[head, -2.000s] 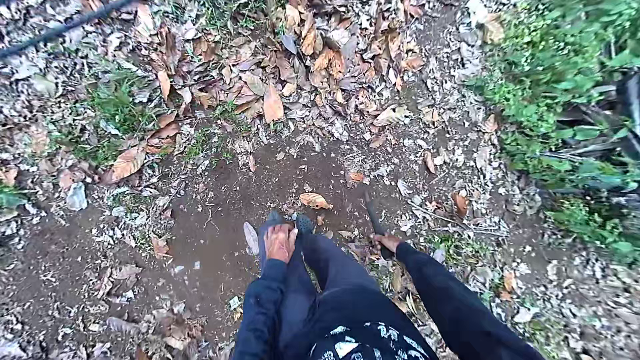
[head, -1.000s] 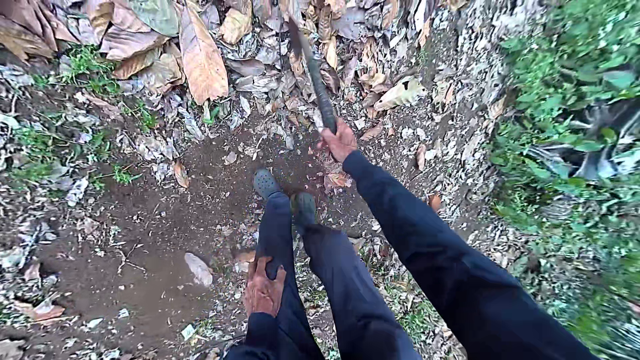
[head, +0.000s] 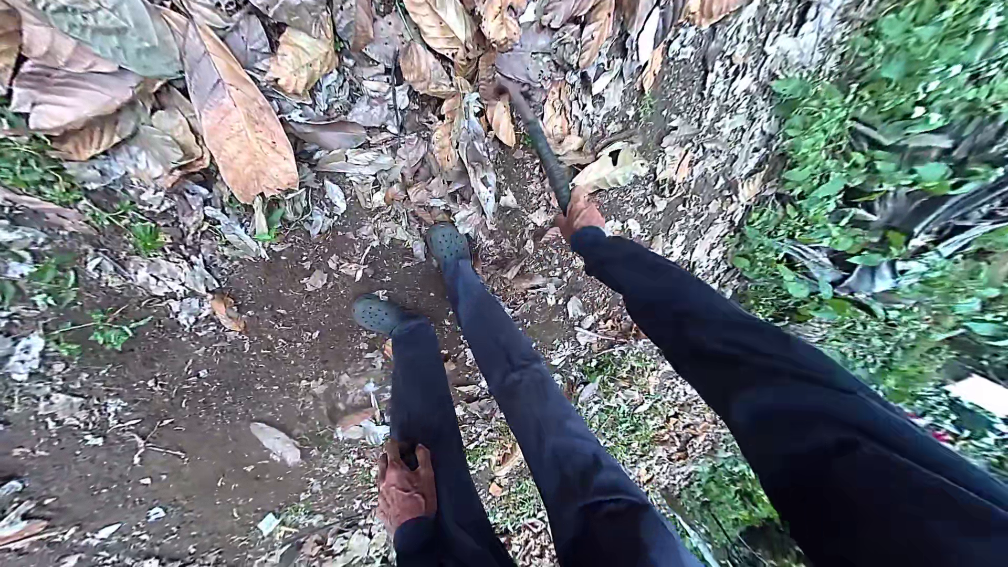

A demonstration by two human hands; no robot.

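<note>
My right hand (head: 579, 214) is closed around the dark, wrapped-looking handle of a long tool (head: 545, 150). The tool slants up and to the left from the hand, and its brownish far end lies over the dry leaves, where its kind cannot be told. Low in the view, my left hand (head: 405, 484) rests against the left trouser leg (head: 429, 394) near the knee, fingers somewhat bent and holding no tool that I can see. Both feet wear grey-green clogs with holes, the right clog (head: 449, 242) farther forward than the left clog (head: 379, 314).
Large dry brown leaves (head: 236, 118) cover the ground ahead. Bare brown soil (head: 213, 409) with scattered leaf bits lies at the left. Green low plants (head: 835, 189) grow along the right side, with dark grey fronds (head: 866, 276) among them.
The right foot has stepped forward past the left one. The right hand still holds the tool, which was lower beside the legs two seconds ago. The view has shifted along the ground.
</note>
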